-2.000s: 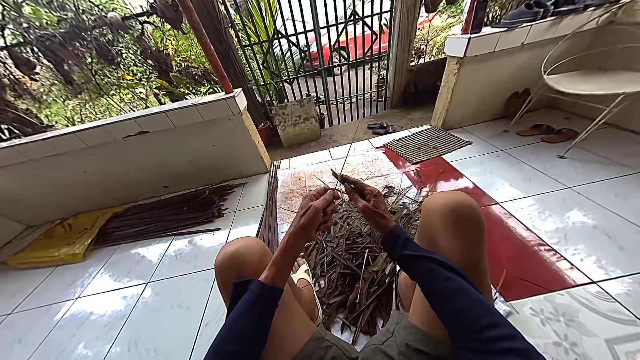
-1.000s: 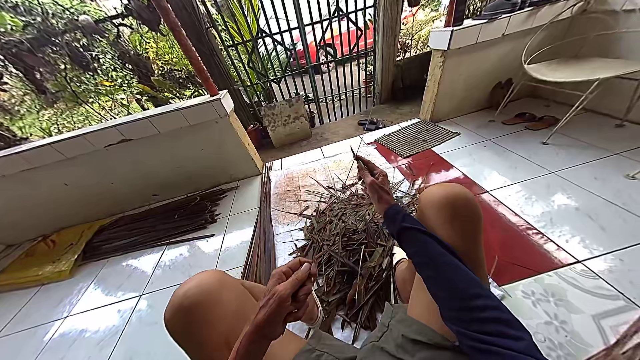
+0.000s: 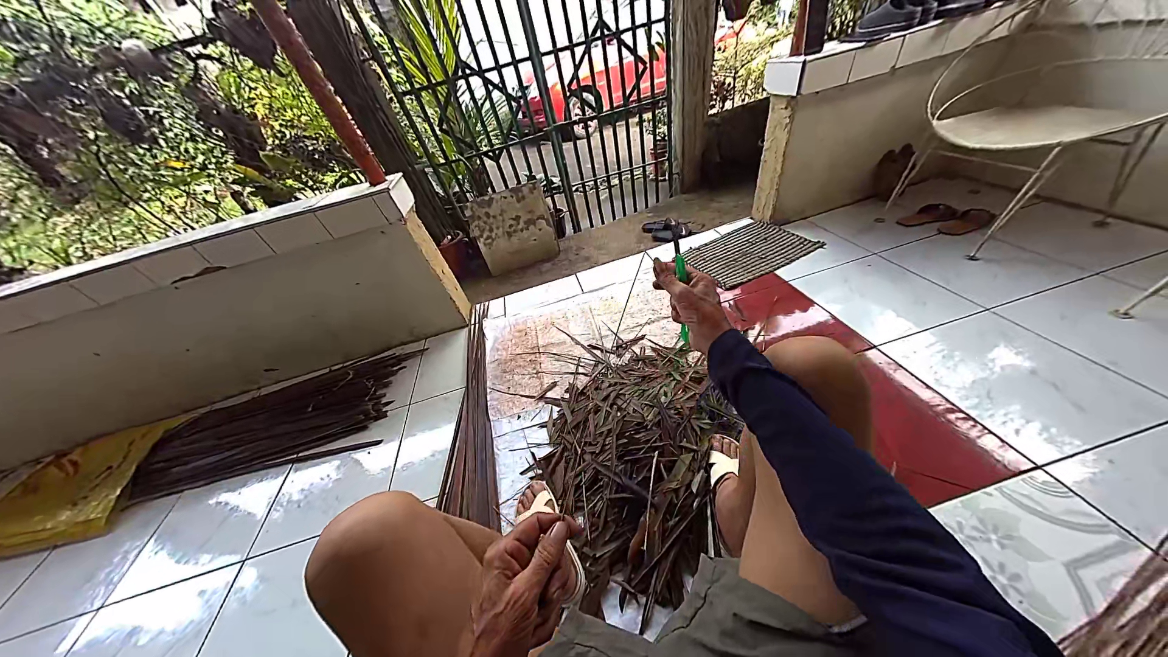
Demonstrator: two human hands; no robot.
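My right hand (image 3: pixel 693 306) is raised over the far right of the pile, closed round a tool with a green handle (image 3: pixel 683 269) and a dark, thin blade pointing up. Low and near my left knee, my left hand (image 3: pixel 529 575) has thumb and fingers pinched together; whether a thin strip is between them I cannot tell. Between my feet lies a heap of dry brown leaf strips (image 3: pixel 630 447). Long thin brown sticks, like leaf midribs, (image 3: pixel 471 420) lie in a narrow bundle left of the heap.
More long dark strips (image 3: pixel 274 420) lie by the left wall, partly on a yellow sack (image 3: pixel 73 497). A woven mat (image 3: pixel 753 253) and slippers (image 3: pixel 666 228) lie ahead near a metal gate (image 3: pixel 584 137). A wire chair (image 3: pixel 1040 128) stands right; brown strips (image 3: pixel 1127 602) show at lower right.
My hands, together over the heap two seconds ago, are now far apart. The left has come down near the left knee; the right stays forward, now with the green handle showing.
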